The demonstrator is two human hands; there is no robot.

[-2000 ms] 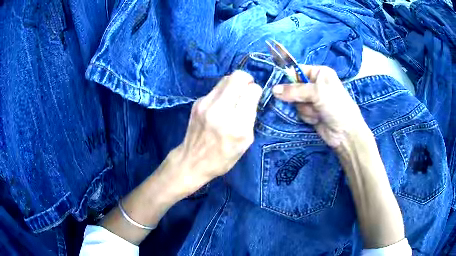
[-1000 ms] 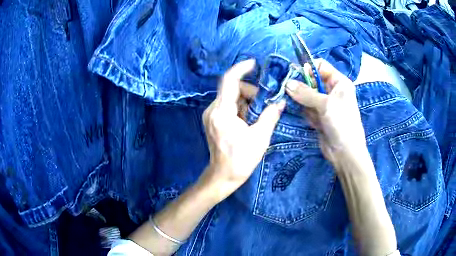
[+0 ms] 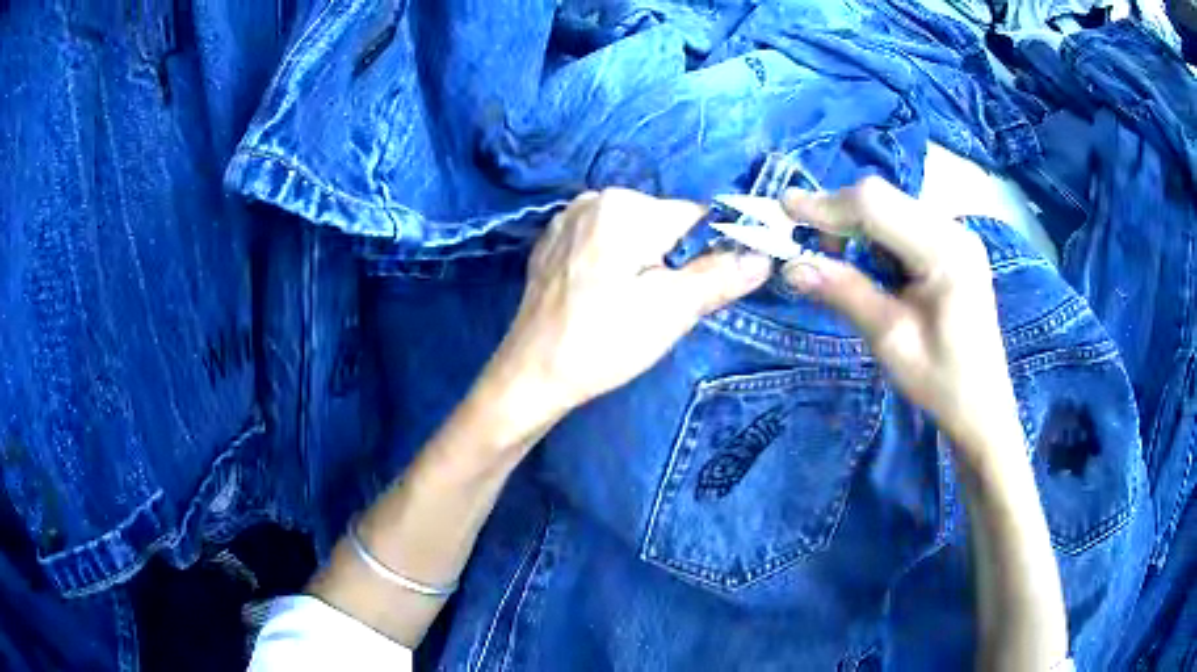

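The jeans (image 3: pixel 775 460) lie back side up, with two back pockets bearing dark motifs. My left hand (image 3: pixel 630 295) pinches a folded bit of dark denim at the waistband, left of the snips. My right hand (image 3: pixel 906 276) holds the thread snips (image 3: pixel 759 226), their silver blades parted and pointing left at the pinched denim. The handle is mostly hidden in my fingers. A pale loop of thread or tape (image 3: pixel 784 171) stands just above the blades. I cannot tell whether the blades touch the cloth.
Another denim garment with a pale stitched hem (image 3: pixel 381 226) lies at the upper left. More denim (image 3: pixel 131 302) hangs along the left side. Heaped garments fill the back right, around a patch of pale surface (image 3: pixel 978 190).
The snips have turned from pointing up to pointing left, blades now parted at the denim. My left hand has closed from a spread grip into a pinch. The jeans have shifted slightly left.
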